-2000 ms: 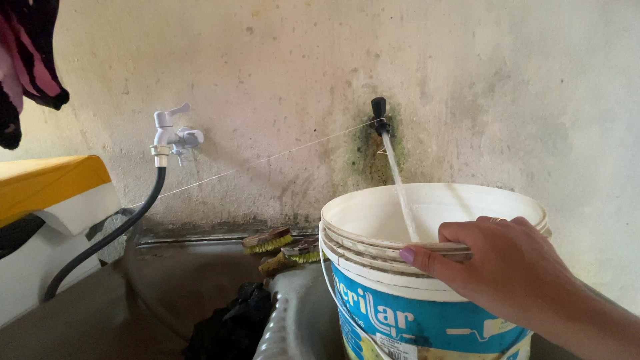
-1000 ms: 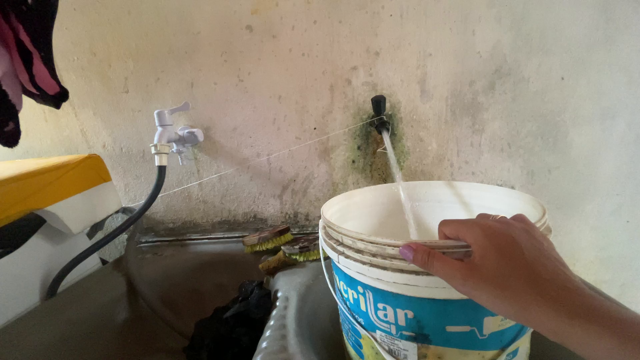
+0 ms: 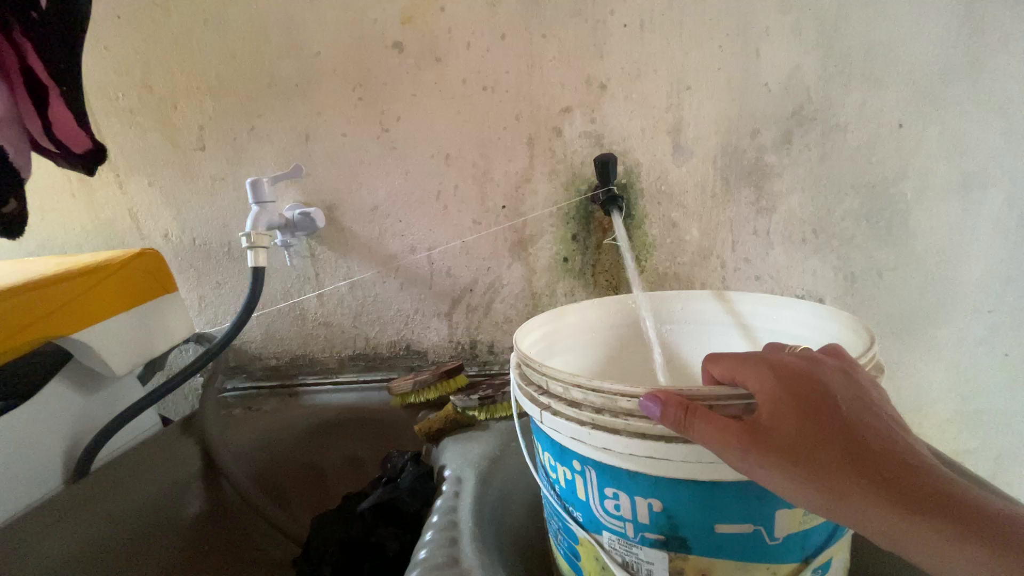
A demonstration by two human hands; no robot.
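My right hand (image 3: 788, 408) grips the near rim of a white plastic paint bucket (image 3: 696, 504) with a blue printed label, thumb outside and fingers over the edge. A stream of water (image 3: 640, 300) falls into the bucket from a black wall tap (image 3: 606, 184) behind it. The water level inside is hidden by the near rim. A thin wire handle (image 3: 524, 436) hangs along the bucket's left side. My left hand is out of view.
Left of the bucket, a wash basin (image 3: 288, 432) holds dark wet cloth (image 3: 372, 512). Scrubbing brushes (image 3: 428, 382) lie at its back. A white tap (image 3: 268, 216) feeds a black hose (image 3: 176, 380). A string (image 3: 416, 258) crosses the wall. A yellow-and-white object (image 3: 88, 296) stands left; pink-and-black fabric (image 3: 48, 96) hangs above.
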